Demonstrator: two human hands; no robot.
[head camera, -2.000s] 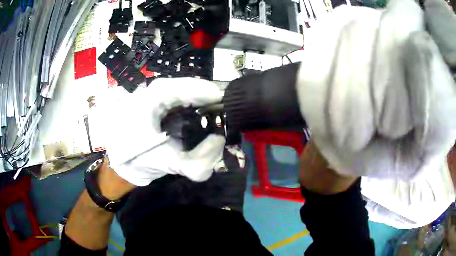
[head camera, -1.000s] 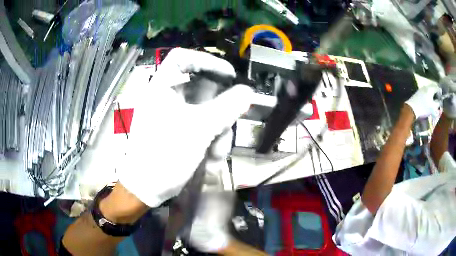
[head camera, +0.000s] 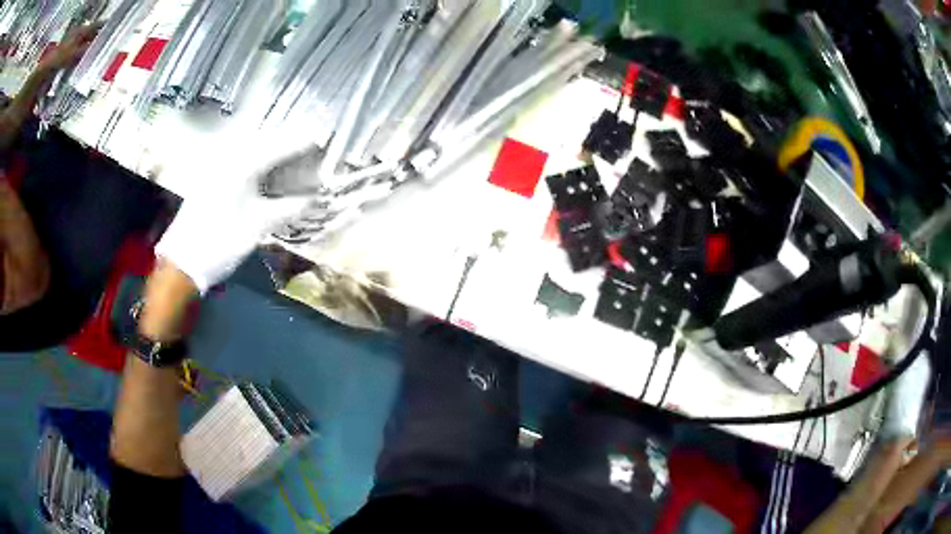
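Note:
My left hand (head camera: 224, 214), in a white knit glove and partly washed out by glare, is at the wired ends of the silver profile strips (head camera: 401, 89) on the bench. Thumb and fingers show around a grey gap; I cannot tell if they grip a strip. Lead wires (head camera: 313, 217) loop beside the fingertips. My right hand is not seen. The black electric screwdriver (head camera: 803, 302) is tilted at the right, no hand visible on it, its cord curving along the bench front. Black plastic fittings (head camera: 636, 209) lie heaped mid-bench.
The metal screw feeder (head camera: 834, 214) and yellow tape roll (head camera: 824, 146) are behind the screwdriver. Another person's forearms (head camera: 881, 490) appear at the lower right edge, and a person is at the left edge. Stacked profiles (head camera: 235, 443) and a blue crate (head camera: 63, 428) are on the floor.
The view has swung left. My left hand has moved to the strips' wired ends. The screwdriver, held in my right hand two seconds ago, is out of my hand; my right hand has left view.

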